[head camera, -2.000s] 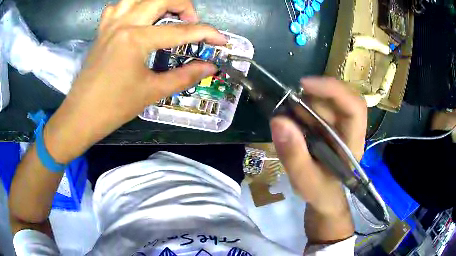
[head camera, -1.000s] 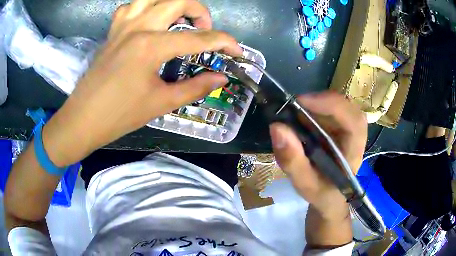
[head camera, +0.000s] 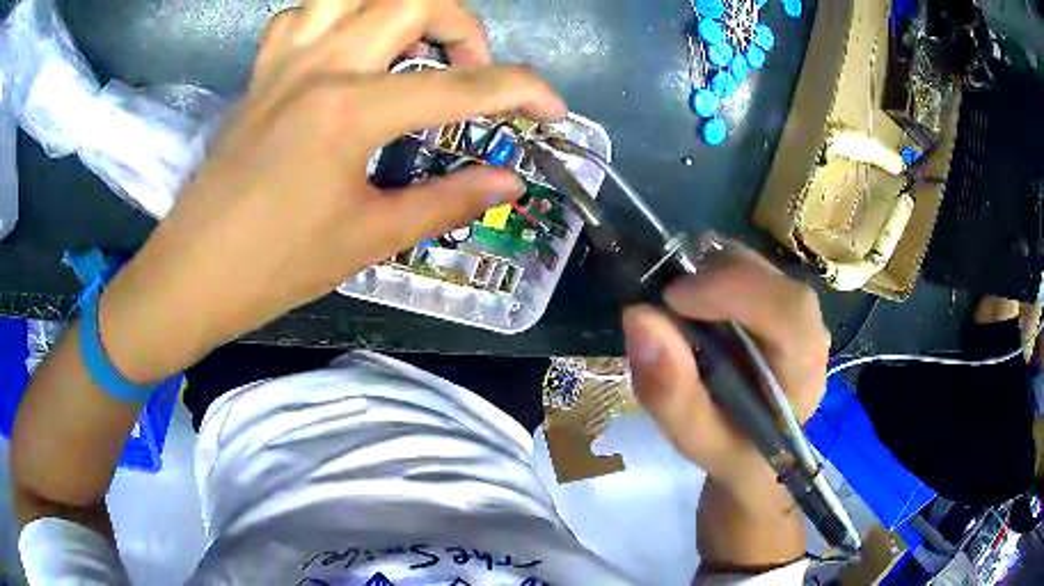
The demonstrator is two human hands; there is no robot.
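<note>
A white power strip housing [head camera: 481, 307] lies on the dark bench, with a green circuit board [head camera: 500, 239], a yellow block [head camera: 497, 215] and metal contacts inside. A blue component [head camera: 500, 149] sits near its upper side. My left hand [head camera: 309, 172] reaches over the housing. Its thumb and index fingertips are apart, around the blue component; whether they touch it is unclear. My right hand [head camera: 733, 366] holds the soldering iron [head camera: 641, 275] like a pen, with the solder feed tube along it. The tip is at the contacts beside the blue component, partly hidden.
A loose pile of blue disc components [head camera: 719, 80] lies beyond the housing. A cardboard tray [head camera: 790, 149] with cream-coloured pieces [head camera: 893, 229] is at right. Crinkled clear plastic [head camera: 126, 143] lies at left. A white cable [head camera: 916, 358] runs at right. Blue bins [head camera: 876, 441] are below the bench edge.
The housing, pile and tray have shifted right and down in view since two seconds ago. The iron's rear end has moved slightly left, and my right fingers have shifted on its handle.
</note>
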